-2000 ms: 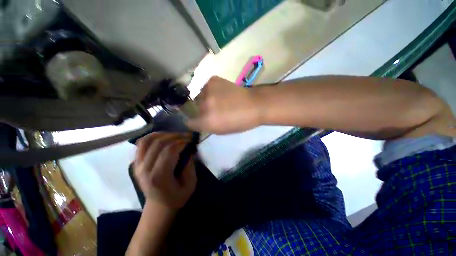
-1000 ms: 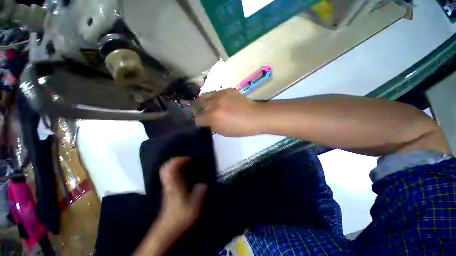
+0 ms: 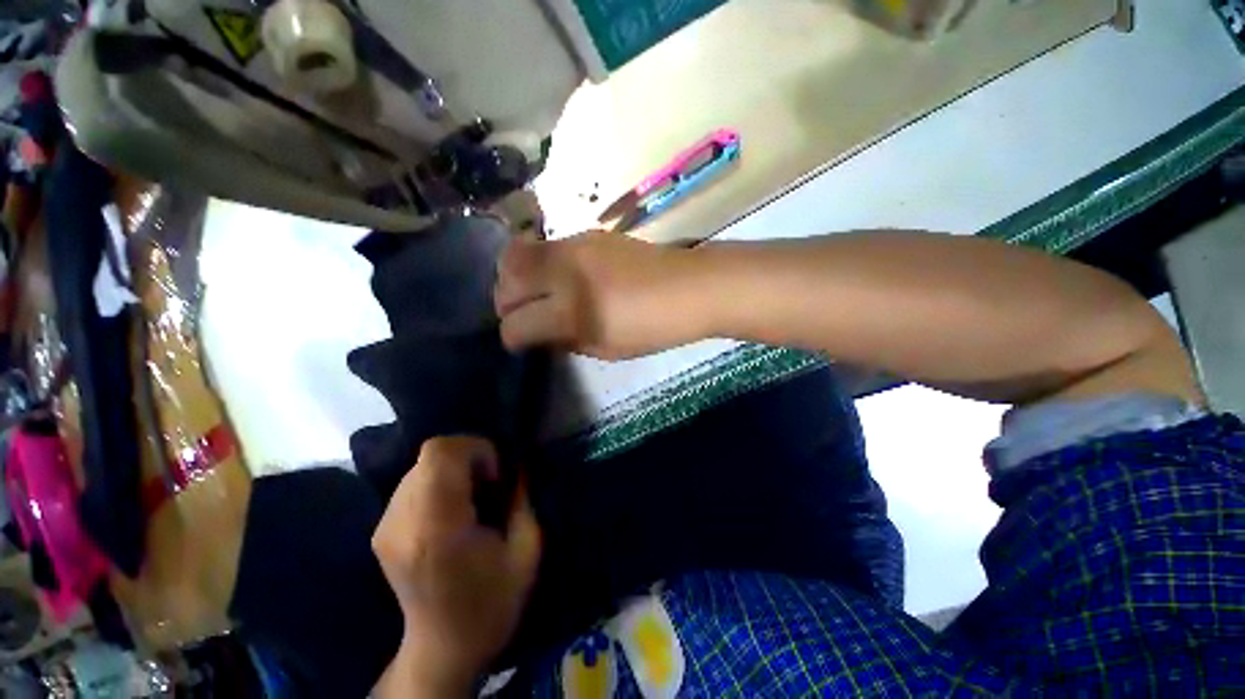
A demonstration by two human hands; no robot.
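A dark garment piece [image 3: 434, 307] runs from under the machine head down towards my lap, with wavy folds along its left side. My right hand [image 3: 580, 291] is closed on its right edge, just below the presser foot area [image 3: 478, 167]. My left hand [image 3: 458, 546] pinches the cloth lower down, thumb and fingers together. The needle itself cannot be made out. The lower cloth merges with the dark lap.
Pink and light-blue snips [image 3: 690, 171] lie on the cream machine bed [image 3: 819, 123]. The machine head [image 3: 178, 123] fills the upper left. A green edge [image 3: 1092, 198] borders the white table. Dark strips and a pink item [image 3: 48, 512] lie at the left.
The view has shifted. My left hand left the foot area, moved down opened, and is now closed on the cloth lower down. More cloth shows between the hands and the foot.
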